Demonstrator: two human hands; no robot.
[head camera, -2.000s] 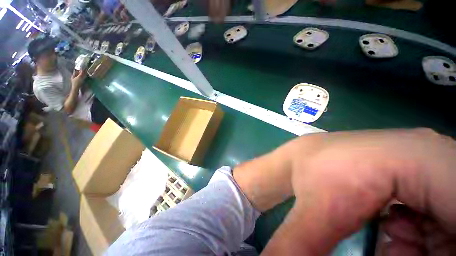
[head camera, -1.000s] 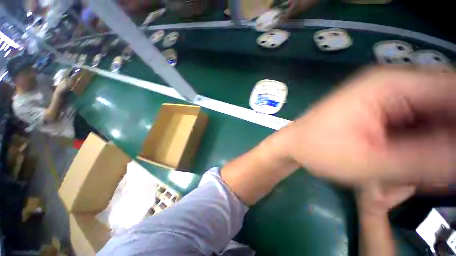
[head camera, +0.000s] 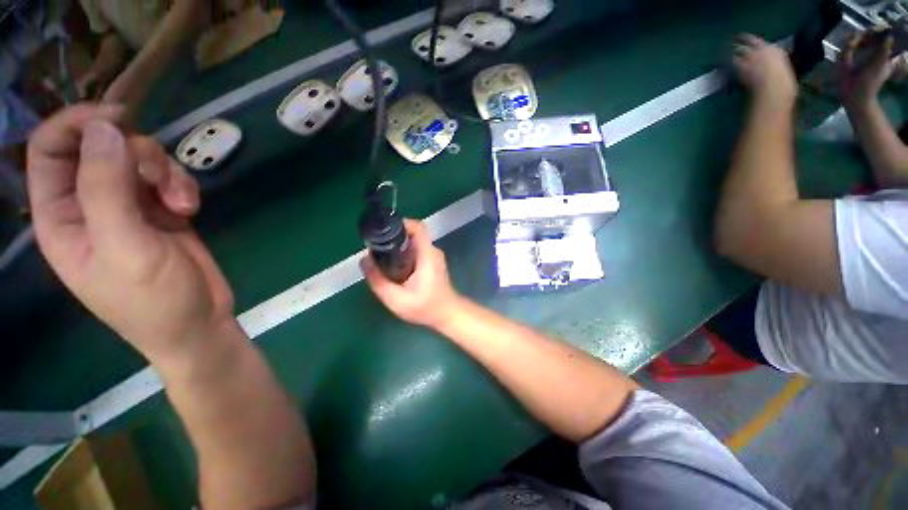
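Observation:
My left hand is raised large at the left, above the bench, with fingers loosely curled and slightly apart. I see nothing in it. My right hand is shut around the black handle of an electric screwdriver, near the white stripe. Its metal loop and cable are on top; its tip is hidden. Two housings with blue insides lie beyond it, one housing behind the screwdriver and another housing behind the screw feeder, which stands right of my right hand.
Several off-white covers lie along the far side. A cardboard tray is cut off at the lower left. Another worker's arms reach over the bench at the right, above a red stool. Another person's arm shows at the upper left.
The view has swung right, bringing the screw feeder and the neighbouring worker fully into view. The large carton has left the picture. The screwdriver now shows in my right hand.

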